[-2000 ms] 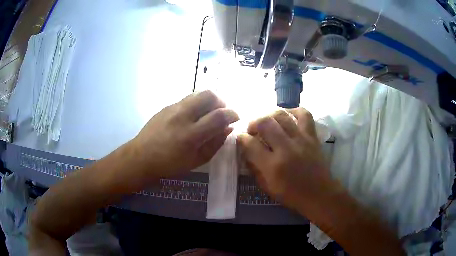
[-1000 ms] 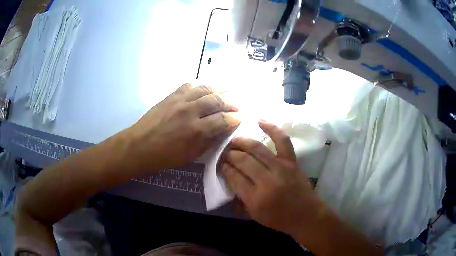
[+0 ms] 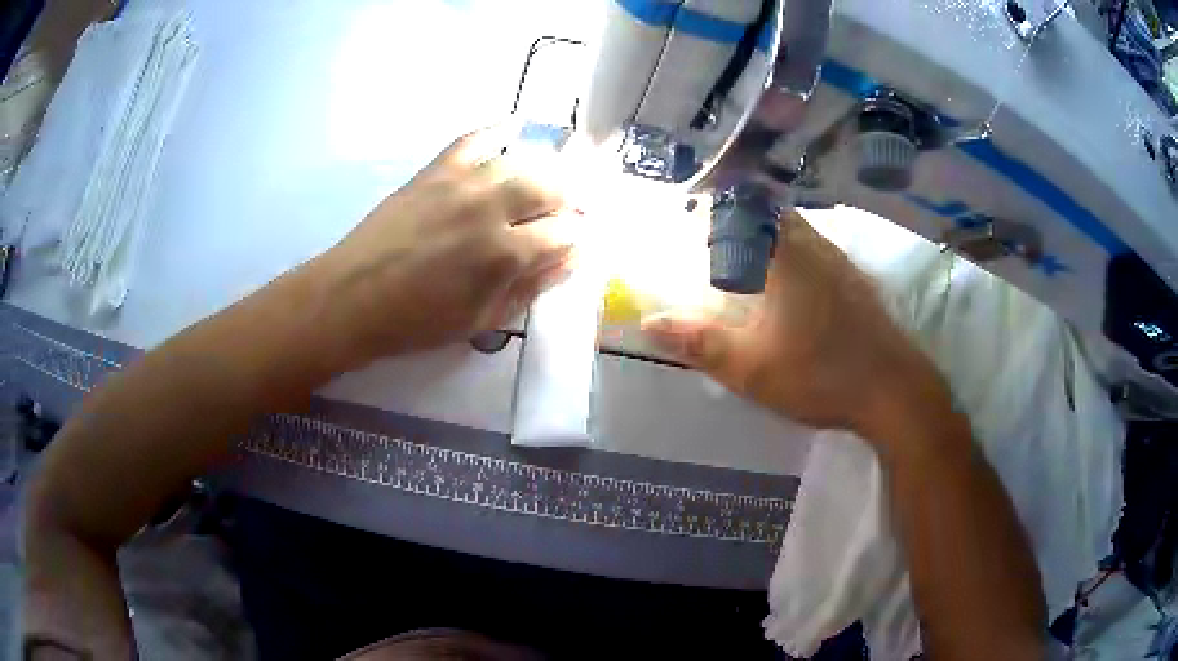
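Note:
A narrow white strip (image 3: 558, 375) lies flat on the machine bed, its lower end just above the ruler edge, its upper end lost in the glare by the presser foot. My left hand (image 3: 472, 252) rests at the strip's upper left, fingers bent against it near the needle area; the fingertips are washed out by light. My right hand (image 3: 788, 336) is right of the strip, below and behind the grey tension knob (image 3: 744, 240), partly blurred; what its fingers touch is hidden by glare and the machine head.
The white sewing machine arm (image 3: 853, 142) crosses the upper right. A large white cloth heap (image 3: 1021, 426) hangs at the right, partly behind my right forearm. Stacked white strips (image 3: 123, 168) lie far left. A ruler (image 3: 452, 471) runs along the grey front edge.
The strip, bent between my hands a second ago, now lies flat and further up the bed. My left hand has moved up slightly. My right hand has moved up and right, off the strip's lower part.

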